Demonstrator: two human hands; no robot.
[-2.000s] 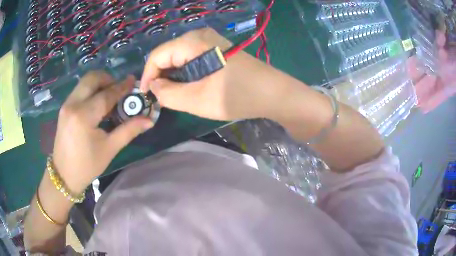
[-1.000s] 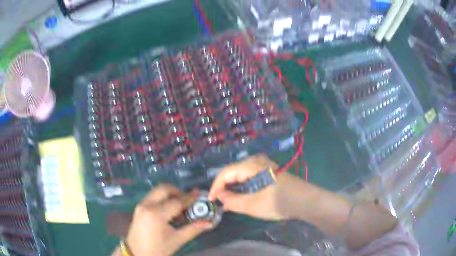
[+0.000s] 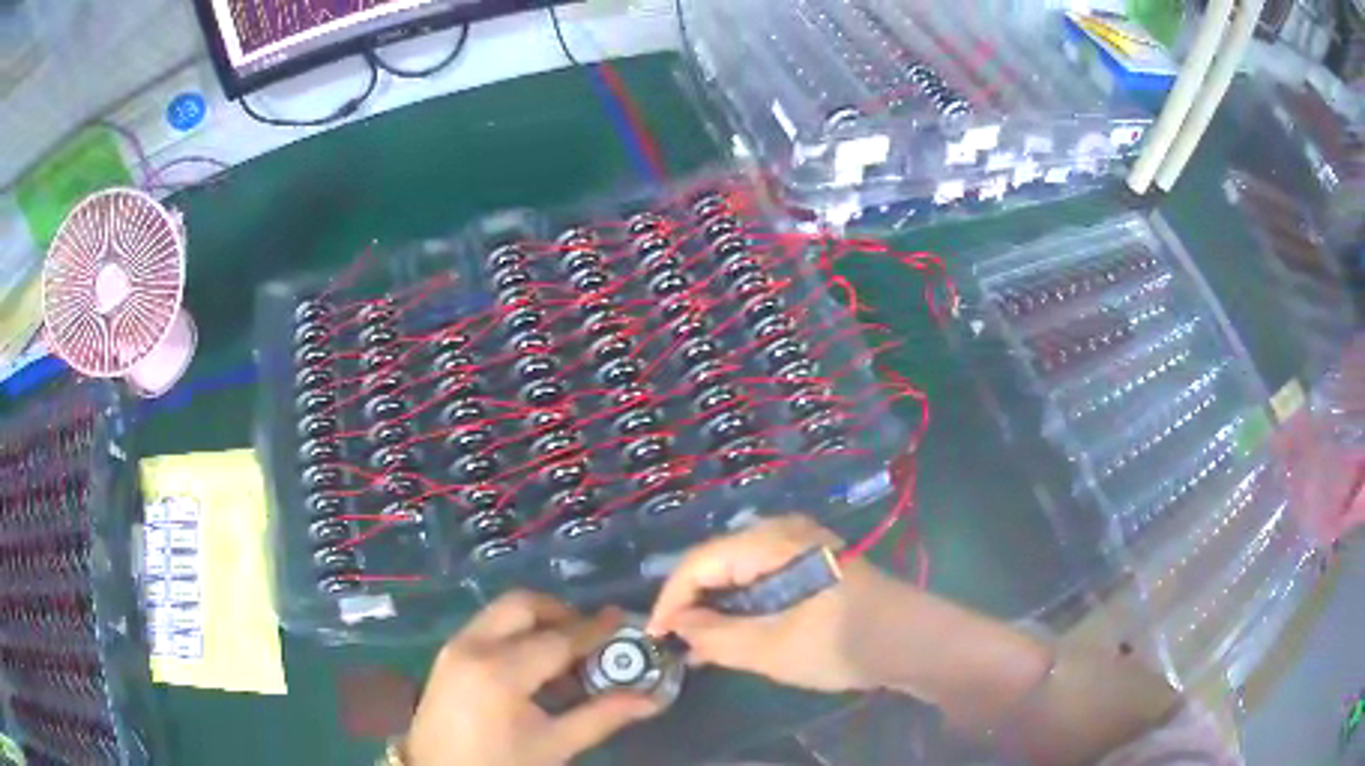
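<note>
My left hand [image 3: 517, 681] holds a small round part [image 3: 623, 662] with a silver face and pale centre, between thumb and fingers at the bottom centre. A silvery rim shows around and below it; whether this is a holder is unclear. My right hand [image 3: 779, 606] grips a thick black corded pen tool [image 3: 779, 581], its front end at the part's upper right edge. The tip is hidden by my fingers. A red cable [image 3: 907, 479] leaves its rear. A clear blister tray [image 3: 292, 591] with rows of dark shiny parts and red leads lies beyond my hands.
A yellow sheet [image 3: 225, 576] and a tray of dark-red items [image 3: 53, 584] lie at left, with a pink fan [image 3: 117, 285] behind. A monitor [image 3: 322, 30] stands at the back. Stacked clear trays [image 3: 958, 112] are at back right; ribbed side trays [image 3: 1130, 389] lie at right.
The view has swung upward and away from my body, bringing the whole tray, fan and monitor into sight. Both hands keep the same hold on the part and the pen tool.
</note>
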